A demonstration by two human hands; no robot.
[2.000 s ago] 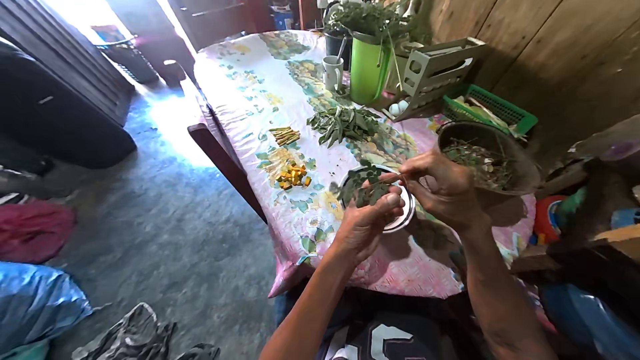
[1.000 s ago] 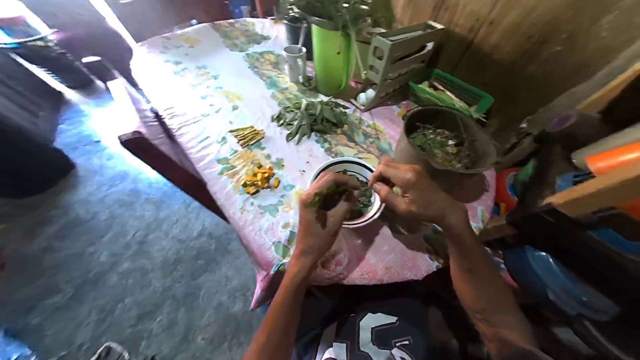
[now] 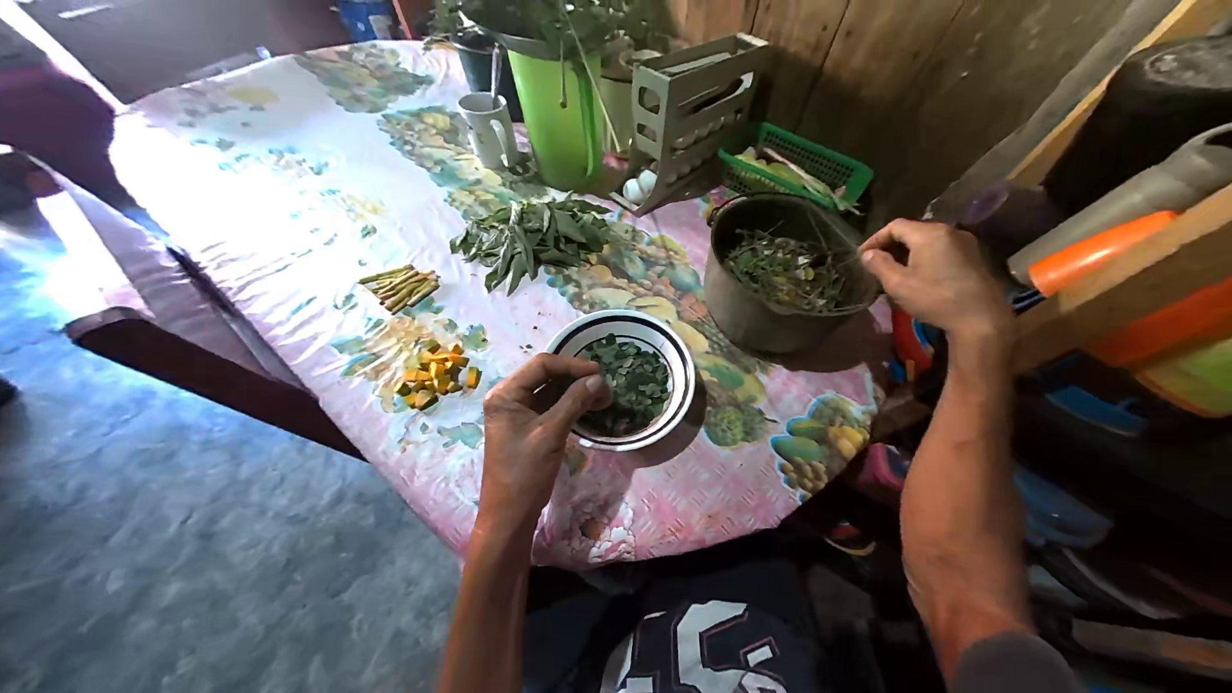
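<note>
A white bowl with dark rim bands (image 3: 680, 385) stands near the table's front edge, with small green leaves (image 3: 630, 380) in it. My left hand (image 3: 544, 409) is over the bowl's left rim, thumb and fingertips together; whether anything is between them cannot be told. My right hand (image 3: 929, 269) is at the right rim of a metal pot (image 3: 760, 318), its fingers pinching a thin stem (image 3: 847, 245). Stripped stems and leaf scraps (image 3: 784, 269) fill much of the pot. Left of the bowl lie yellow-orange chopped pieces (image 3: 436, 373), cut stalks (image 3: 400, 287) and a heap of long green leaves (image 3: 529, 239).
Behind stand a white mug (image 3: 488, 130) holding a utensil, a green pitcher (image 3: 558, 120) with leafy stems above it, a grey slatted rack (image 3: 693, 106) with eggs (image 3: 639, 186) at its foot, and a green plastic basket (image 3: 799, 154). A wooden chair (image 3: 212, 385) is at the left.
My right hand has moved from the bowl to the right, to the pot's rim. The leafy bunch seen earlier in my left hand no longer shows there. The view has shifted.
</note>
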